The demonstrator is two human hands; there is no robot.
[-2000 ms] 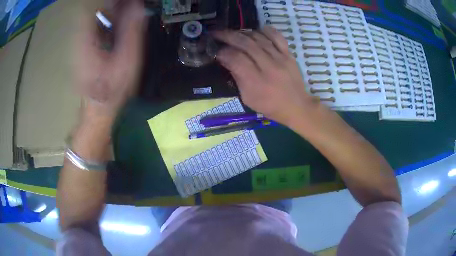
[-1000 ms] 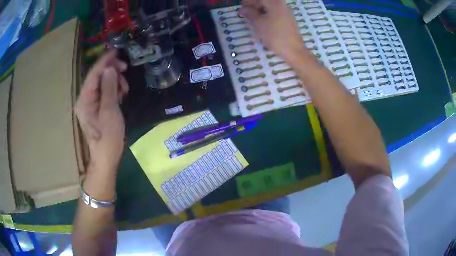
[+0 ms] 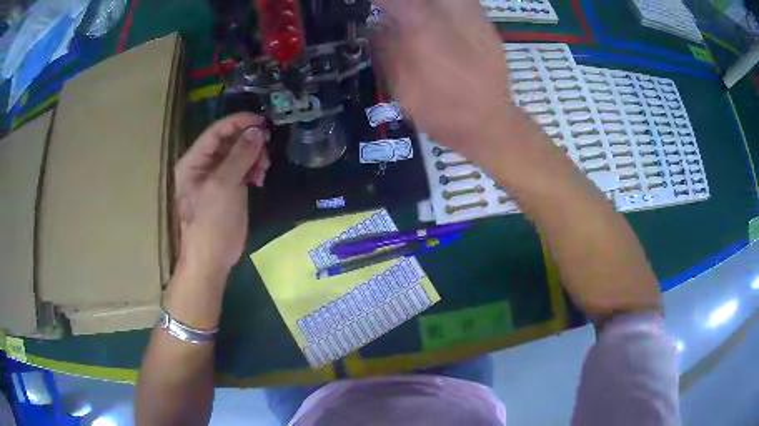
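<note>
The black test fixture (image 3: 283, 187) stands in front of me with its red clamp handle (image 3: 281, 32) at the top and silvery linkage below it. Under the linkage sits a clear round nest (image 3: 317, 143). My left hand (image 3: 218, 179) is at the left side of the fixture, thumb and index finger pinched together; a tiny dark bit shows at the fingertips, too small to name. My right hand (image 3: 441, 71) is blurred, above the right side of the fixture by the parts tray; its fingertips are unclear. The white parts tray (image 3: 491, 187) holds rows of dumbbell-shaped parts.
Stacked cardboard sheets (image 3: 108, 191) lie at left. A yellow label sheet (image 3: 287, 287) with a purple pen (image 3: 374, 243) and a dark blue pen (image 3: 366, 265) lies below the fixture. A second parts tray (image 3: 657, 137) is at right. Plastic bags (image 3: 50, 42) are far left. A green label (image 3: 466, 326) is near the bench edge.
My right hand has moved from the tray's top edge to the fixture's right side. My left hand's fingers have come together near the linkage. The view has shifted; the clamp handle now shows above the nest.
</note>
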